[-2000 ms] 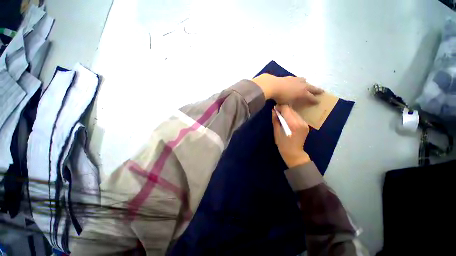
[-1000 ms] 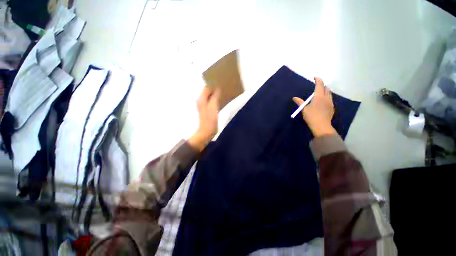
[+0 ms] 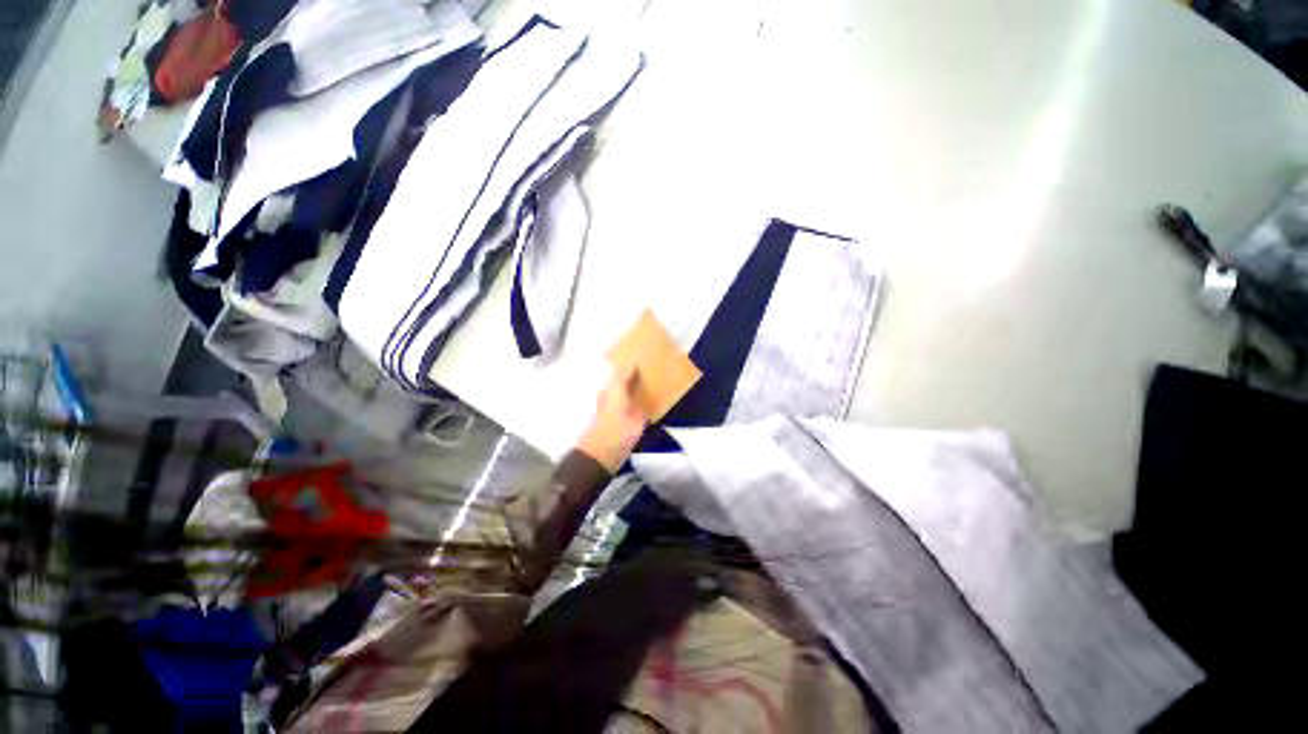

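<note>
My left hand point(image 3: 620, 419) holds the tan card template point(image 3: 657, 370) by its lower left edge, above the left side of the cut panels. The panels are partly turned over: a navy strip point(image 3: 740, 318) shows beside a light grey-white reverse side point(image 3: 808, 327). In front, more grey-white reverse sides point(image 3: 904, 523) lie folded and spread toward the lower right, with dark edges between them. My right hand is not visible. The white marking stick is not visible either.
White-grey cut pieces with navy edges point(image 3: 474, 187) lie in bundles at upper left. A black fabric piece point(image 3: 1219, 502) is at right. A dark strap with a white tag point(image 3: 1218, 286) lies beside a plastic-wrapped bundle point(image 3: 1281, 251). A red stool point(image 3: 319, 525) stands at lower left.
The view has swung left. The card first left the navy panel with my left hand, which still holds it. The panel's navy face has given way to grey-white reverse sides. My right hand has gone from view.
</note>
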